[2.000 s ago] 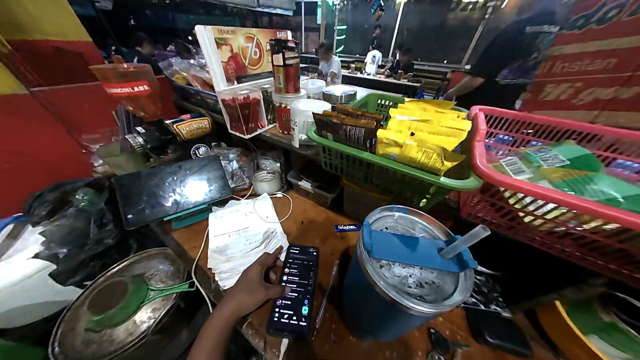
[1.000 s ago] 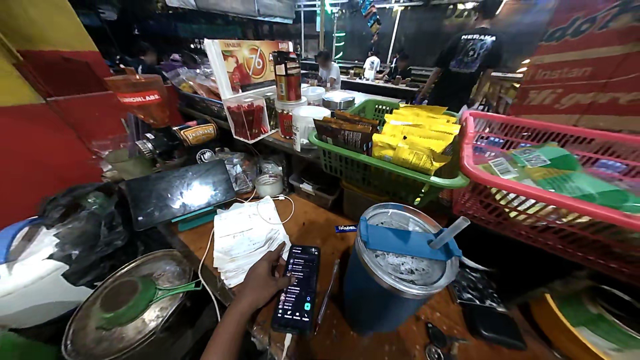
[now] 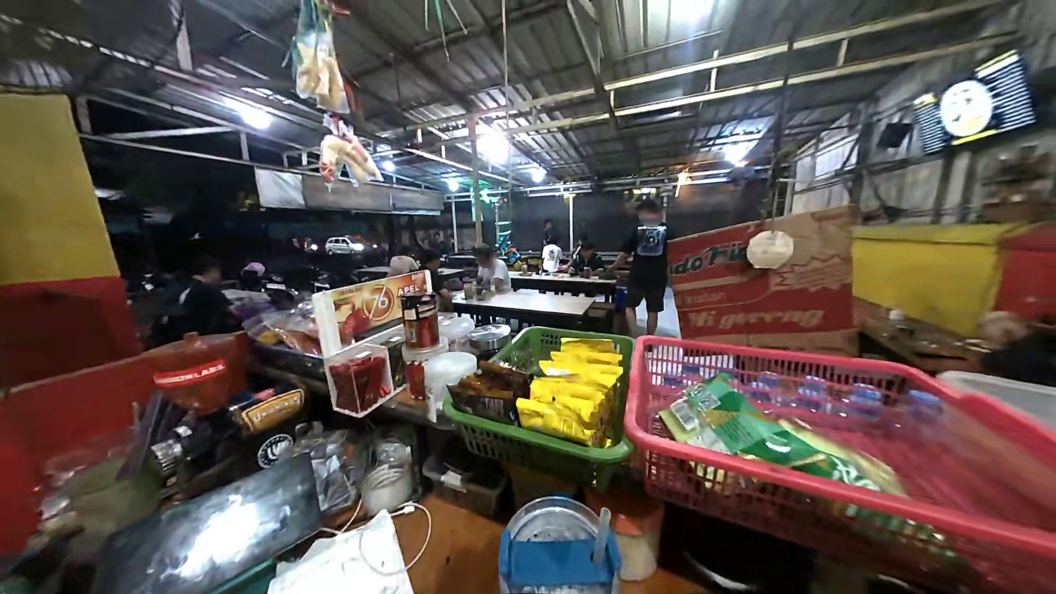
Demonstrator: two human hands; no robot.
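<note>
Neither of my hands shows in the head view now. At the bottom edge, a blue tumbler (image 3: 559, 553) with a clear lid and a straw stands on the wooden counter (image 3: 462, 536). Left of it lie paper sheets (image 3: 355, 561) with a white cable (image 3: 429, 536) looped over them. A dark tablet (image 3: 223, 528) with glare on its face leans at the lower left. Behind the tumbler, a green plastic basket (image 3: 540, 445) holds yellow sachets (image 3: 569, 392) and brown packets (image 3: 487, 392). The phone is out of view.
A pink plastic basket (image 3: 767, 470) with green packets (image 3: 751, 433) and capped bottles stands at right. Jars (image 3: 450, 371) and a clear box of red packs (image 3: 360, 379) line the shelf. Plastic bags of food (image 3: 318, 74) hang overhead. Beyond, people sit at tables (image 3: 532, 305); one person (image 3: 648, 256) stands.
The view has tilted up strongly. My hand on the phone, seen in both earlier frames, has left the view along with the phone.
</note>
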